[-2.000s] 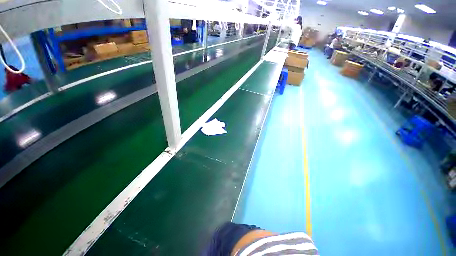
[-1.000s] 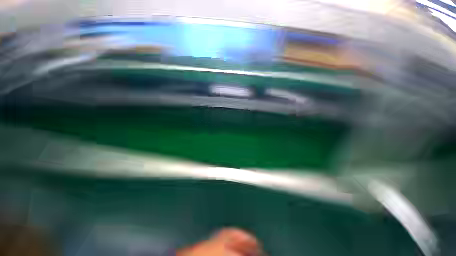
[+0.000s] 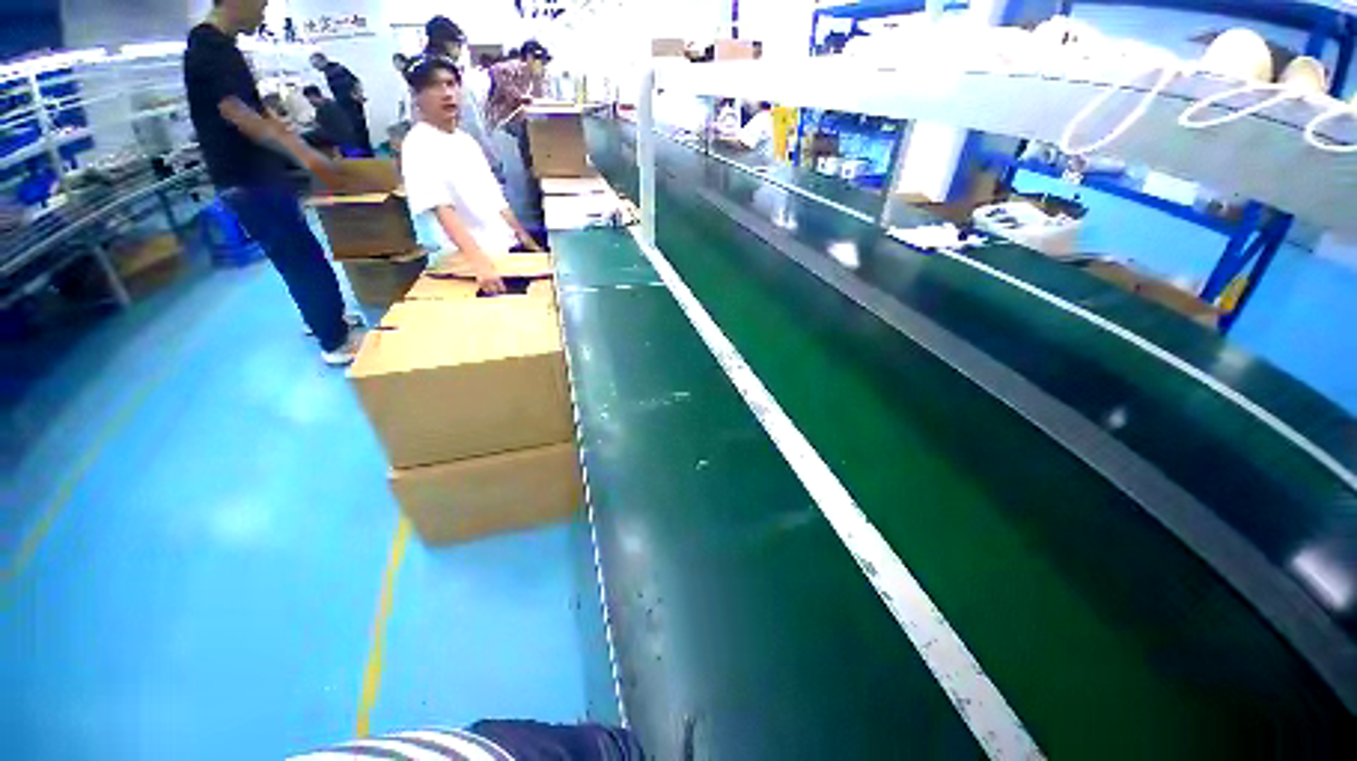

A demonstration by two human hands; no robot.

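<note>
Neither of my hands is in view. Striped cloth and dark cloth show at the bottom edge. Nearest in front of me is the dark green side worktop, with faint scuffs and seams. An off-white, chipped side rail runs along it. Beyond the rail lies the brighter green conveyor belt. Large brown cartons stand stacked two high on the floor against the worktop's left edge.
A person in a white shirt is behind the cartons, a hand at their top. A person in black stands left by more boxes. A white upright and overhead shelf rise above the line. Yellow lines mark the blue floor.
The view has swung round to the opposite direction along the line, through a blurred moment. The hand seen at the bottom one second ago is gone from view. Cartons and people now show at left.
</note>
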